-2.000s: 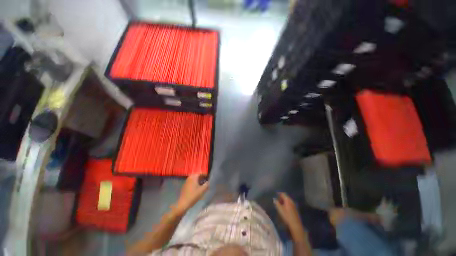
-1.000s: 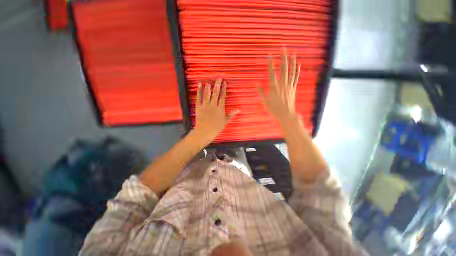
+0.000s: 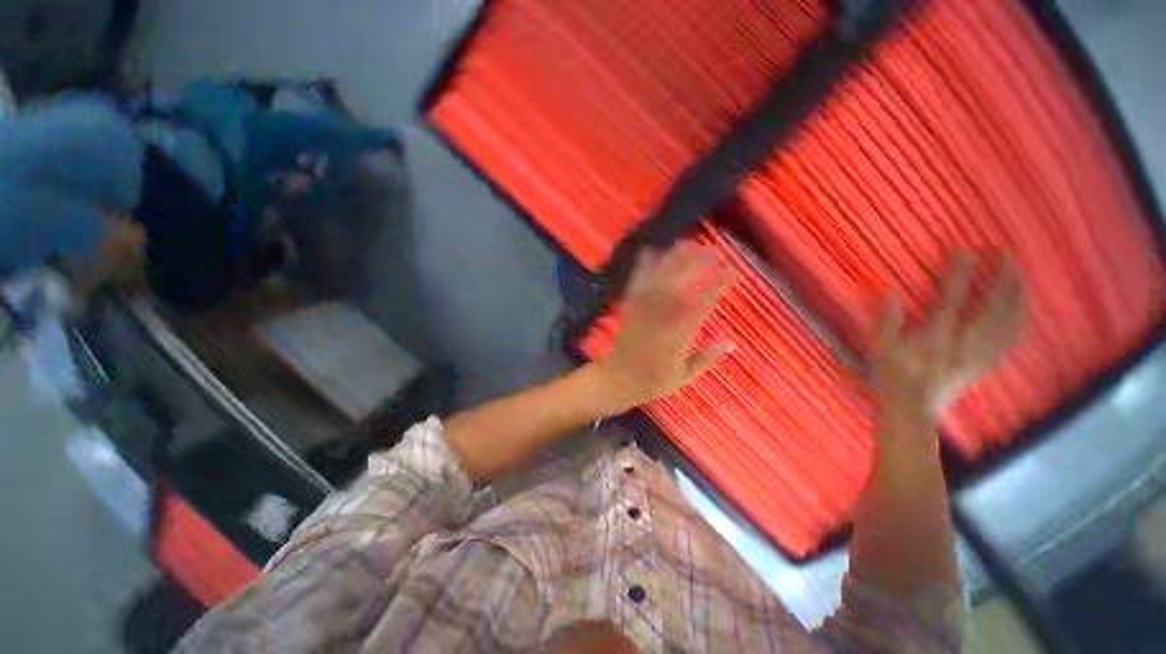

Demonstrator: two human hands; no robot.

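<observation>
Red panels (image 3: 806,383) stand on edge in close rows in a black crate (image 3: 767,543) right in front of me. A second crate of red panels (image 3: 972,166) lies behind it to the right, and another set of red panels (image 3: 627,102) is at the upper middle. My left hand (image 3: 665,319) is open over the near crate's left corner, fingers spread. My right hand (image 3: 953,339) is open and blurred over the right-hand panels. Neither hand holds anything. Whether the fingertips touch the panels I cannot tell.
A person in blue (image 3: 217,179) is at the upper left, beside a dark bench or cart with a pale flat board (image 3: 339,358). More red panels (image 3: 202,552) show at the lower left. Grey floor (image 3: 473,281) lies between the person and the crates.
The view has turned, so the crates now slant to the upper right. A gap now shows between two sets of panels under my hands. Both hands remain spread and empty.
</observation>
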